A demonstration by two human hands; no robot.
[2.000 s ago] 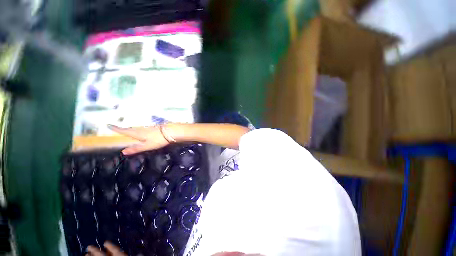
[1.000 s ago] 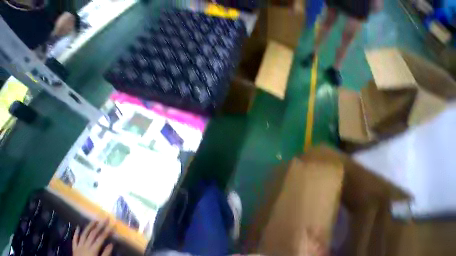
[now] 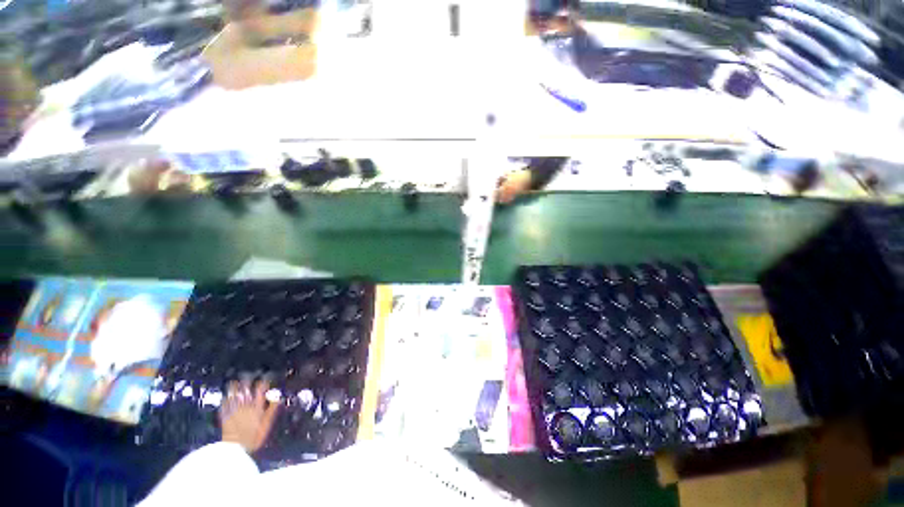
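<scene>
A glossy black blister tray [image 3: 307, 322] with rows of round pockets lies on the bench before me. My left hand [image 3: 248, 414] rests flat on its front part, fingers spread; I see nothing held. White sleeve cloth runs from its wrist to the bottom edge. My right hand is not in view. A second black blister tray [image 3: 624, 347] lies to the right, beyond a pale printed sheet [image 3: 436, 361] with device pictures and yellow and pink edges. Whether the pockets hold units is too blurred to tell.
A blue-orange printed covering [image 3: 164, 302] lies at left with a white piece [image 3: 129, 335]. The green conveyor belt [image 3: 377, 230] runs beyond the trays, crossed by a white post [image 3: 478, 223]. Another black tray [image 3: 838, 317] stands tilted at right. A carton [image 3: 743, 485] is below. People's hands show opposite.
The view has swung from the cartons and floor at right to face the bench and conveyor. The right arm seen two seconds ago is out of view.
</scene>
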